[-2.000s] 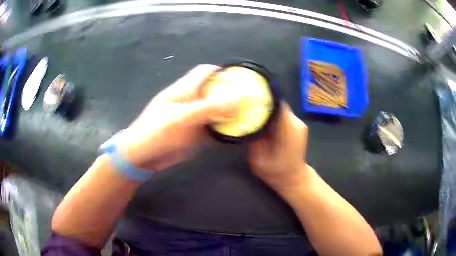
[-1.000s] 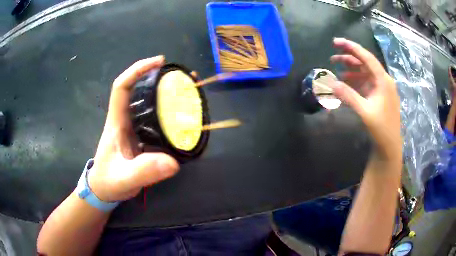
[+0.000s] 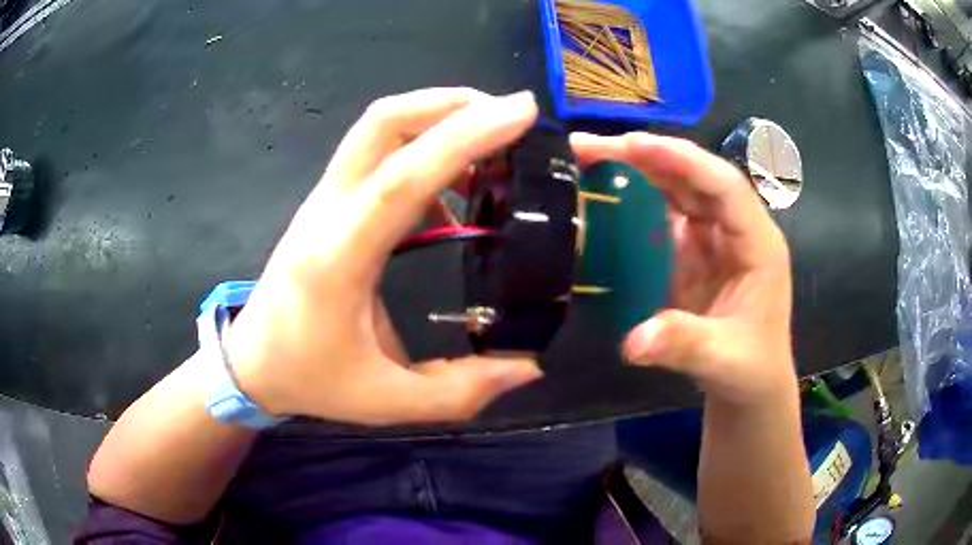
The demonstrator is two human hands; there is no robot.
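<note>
My left hand (image 3: 352, 266) grips a glossy black round housing (image 3: 531, 240), turned edge-on, by its top and bottom. A red lead wire (image 3: 453, 232) and a silver stud (image 3: 469, 317) stick out of its back, toward my left palm. Two tan guide sticks (image 3: 595, 290) stick out of its front, to the right. My right hand (image 3: 719, 266) holds a green circuit board (image 3: 627, 250) edge-on by its rim, just right of the housing, at the stick ends. Whether the sticks pass through the board cannot be told. The pale disc is mostly hidden.
A blue tray (image 3: 687, 64) of tan sticks is on the dark worktop (image 3: 266, 96) behind my hands. A round tin with a silver top (image 3: 770, 162) stands at right. A clear plastic bag (image 3: 925, 213) hangs at the right edge. Another dark round object (image 3: 13, 192) is at far left.
My right hand, empty a second ago, now holds the green board and has come in beside the housing. The housing has turned edge-on, showing the wires and stud behind.
</note>
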